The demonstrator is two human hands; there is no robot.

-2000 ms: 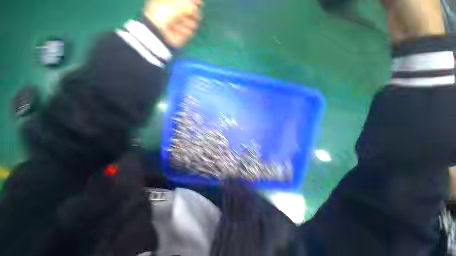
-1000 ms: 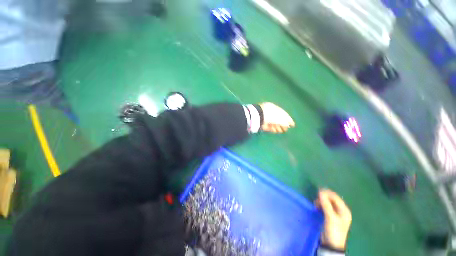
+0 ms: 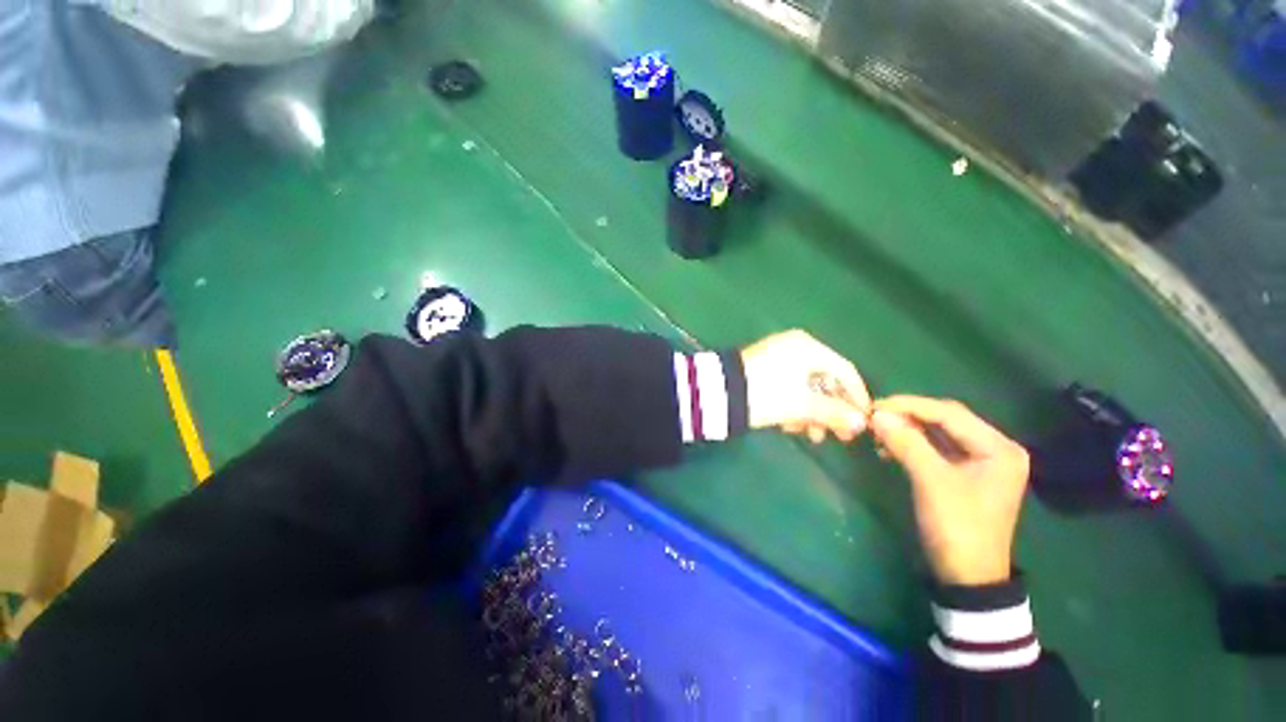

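Note:
My left hand is beyond the tray, with small metal rings in its palm. My right hand meets it at the fingertips; a tiny part shows between the pinched fingers, too small to tell clearly. The blue parts tray lies nearest me, with metal rings piled at its left side. A black housing with pink lights lies right of my right hand. Two black housings stand upright further off, one behind the other, with lit open ends.
Two round caps lie left on the green bench. A black disc lies at the far left, and another cap beside the housings. A person in blue is at upper left. Metal framing and a black object are at upper right.
The view has shifted and steadied. My right hand has left the tray's right edge and come up to meet my left hand at the fingertips.

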